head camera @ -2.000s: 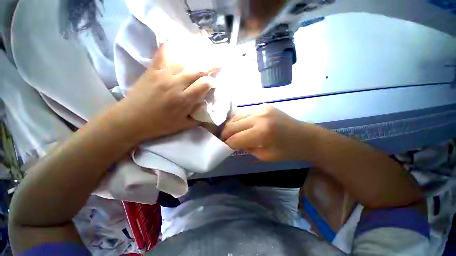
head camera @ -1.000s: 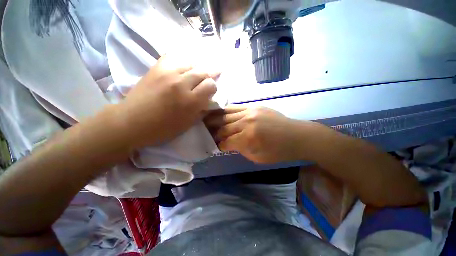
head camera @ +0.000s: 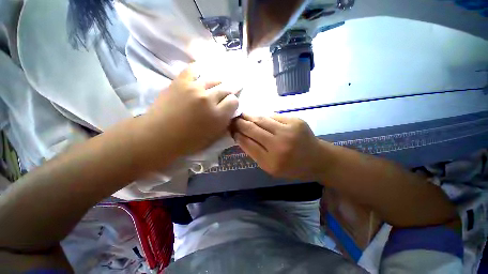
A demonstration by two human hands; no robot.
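Observation:
A large off-white garment [head camera: 64,80] lies heaped at the left of the machine bed and runs under my left forearm. My left hand [head camera: 195,109] is on the cloth, its fingertips pinching a small edge in the lamp glare. My right hand [head camera: 275,142] is beside it, fingers bent, its fingertips meeting the same edge by my left fingers. The presser foot and needle area [head camera: 231,40] is just beyond my fingertips, partly washed out by glare. The pinched edge is mostly hidden by my fingers.
A dark grey ribbed knob [head camera: 292,69] stands right of the needle on the white machine bed [head camera: 374,59]. A ruler scale [head camera: 385,140] runs along the grey front edge. A red basket [head camera: 152,233] is below left. Dark thread strands [head camera: 91,21] hang at upper left.
Less cloth hangs over the table edge below my hands, baring more of the ruler. Both hands have drawn together at the cloth edge, and the earlier visible pale corner is now mostly covered.

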